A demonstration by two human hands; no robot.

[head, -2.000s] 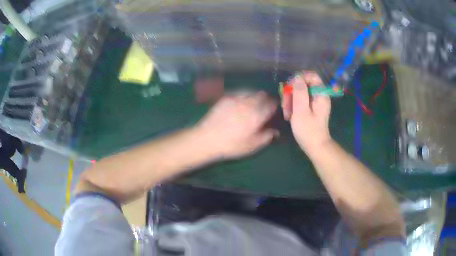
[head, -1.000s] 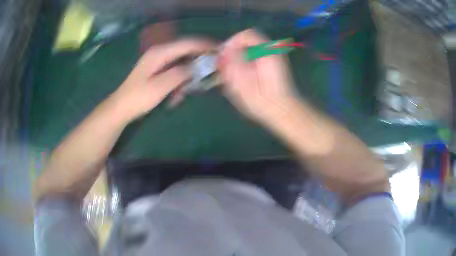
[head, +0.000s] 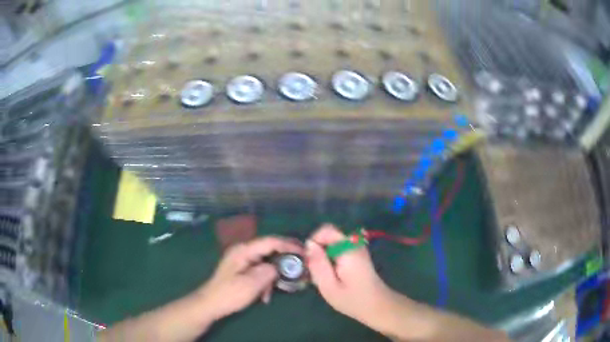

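Note:
My left hand [head: 244,277] holds a small round speaker driver [head: 291,266], pale rings facing up, over a round metal fixture [head: 291,285] near the front of the green mat. My right hand [head: 344,277] grips a green-handled test probe [head: 345,246] just right of the driver. The probe's tip is hidden by my fingers, so I cannot tell if it touches the driver. A red lead [head: 408,238] runs from the probe's back end. Several drivers [head: 297,86] sit in a row on top of the tall tray stack [head: 281,160].
A reddish-brown square [head: 237,230], yellow paper [head: 135,199] and thin pale tools [head: 182,216] lie before the stack. More trays [head: 30,220] stand at left. A brownish side tray [head: 545,194] at right holds three drivers [head: 516,262].
The view has tilted up, showing the stack's top and its row of drivers. My hands have come together around the driver, with the probe still in my right hand.

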